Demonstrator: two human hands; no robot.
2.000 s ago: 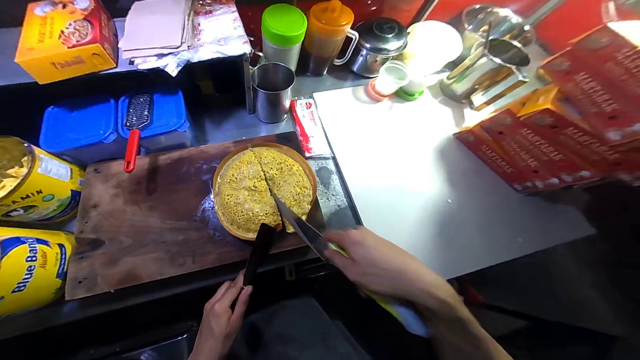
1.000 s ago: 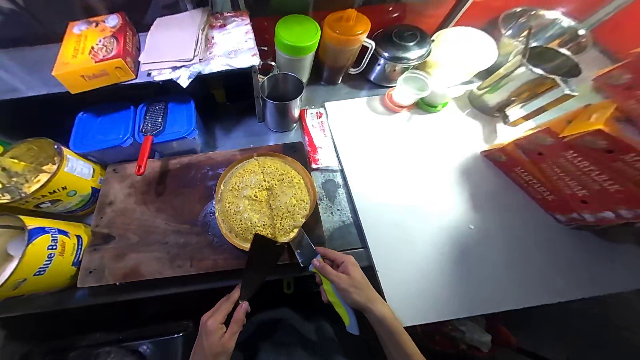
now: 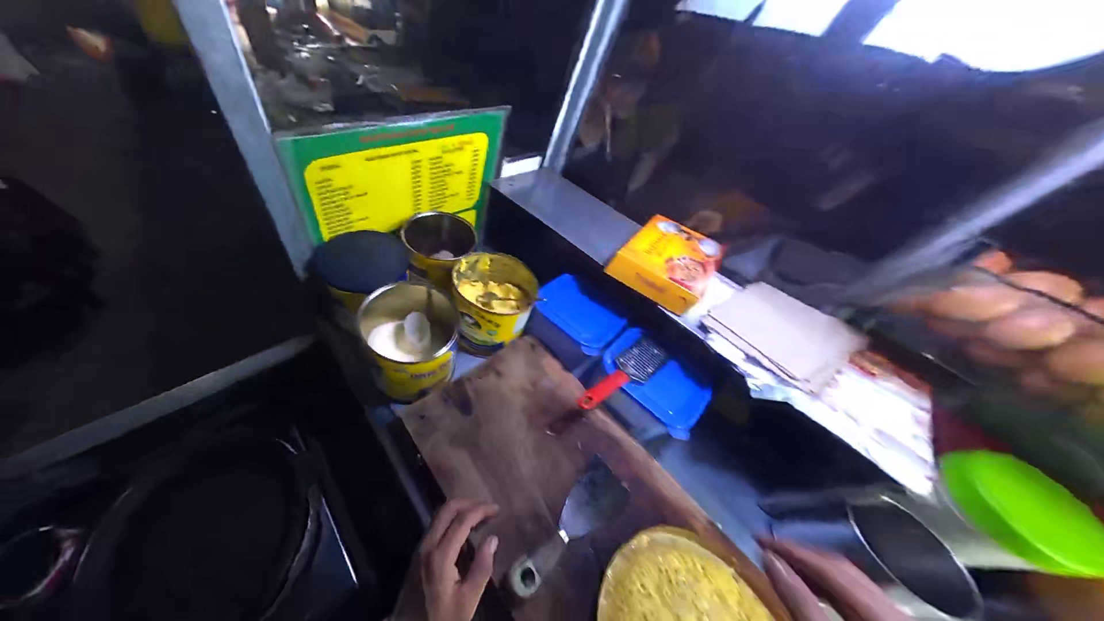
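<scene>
My left hand is at the bottom, just left of a spatula lying on the wooden board; its fingers are apart and I see nothing in them. A round yellow pancake with a pitted surface rests at the board's lower end, cut off by the frame's edge. Right of it is my right hand, blurred, close to the metal cup; whether it touches the cup or holds anything is not clear. A red-handled grater lies over a blue-lidded container.
Open tins, one with yellow spread and one with white contents and a scoop, stand beyond the board. An orange box and paper sheets are on the shelf. A dark round pan is at lower left, a green lid at right.
The view has swung left. The knife that was in my right hand is out of it or out of sight. My left hand has let go of the dark spatula.
</scene>
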